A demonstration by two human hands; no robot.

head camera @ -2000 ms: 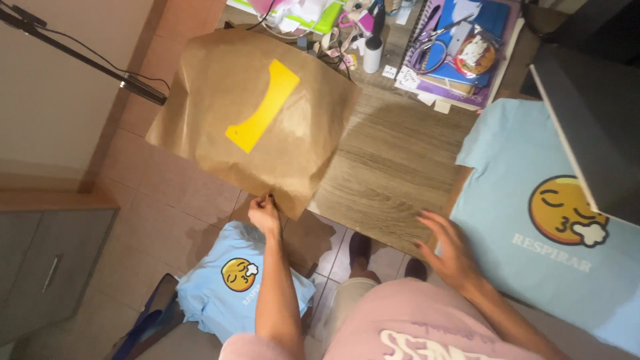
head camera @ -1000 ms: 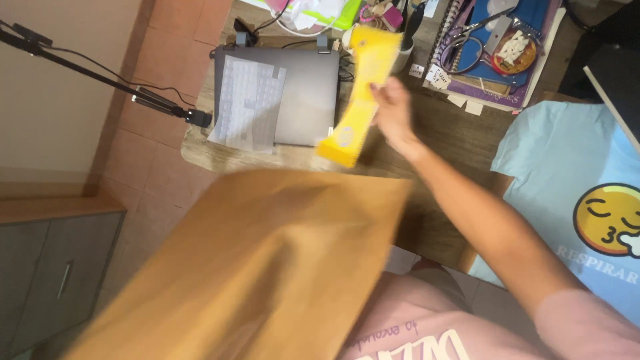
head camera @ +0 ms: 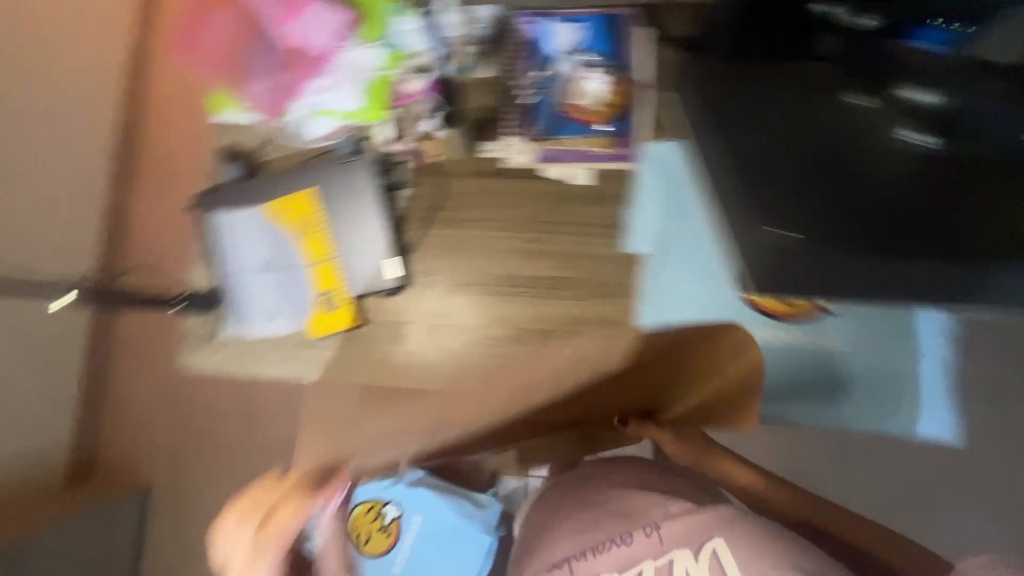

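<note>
A brown paper sheet or bag [head camera: 688, 376], blurred, stretches across the front of the wooden desk. My right hand [head camera: 652, 432] grips its near edge at the right. At the lower left, my left hand [head camera: 320, 476] is at the paper's other end, too blurred to show its fingers. The yellow paper piece [head camera: 324, 264] lies over a pale printed sheet [head camera: 256, 272] on a grey laptop [head camera: 364, 216]. Below the paper is a light blue shirt with an emoji face [head camera: 448, 528].
A second light blue shirt [head camera: 688, 272] lies at the right, partly beneath a dark screen [head camera: 840, 184]. Notebooks [head camera: 588, 148] and pink, white and green items [head camera: 272, 64] stand along the back. A black stand arm [head camera: 144, 298] reaches in from the left.
The yellow piece, held in my right hand a second ago, now lies on the laptop. My right hand has come down to the brown paper, which has moved right. The view has shifted.
</note>
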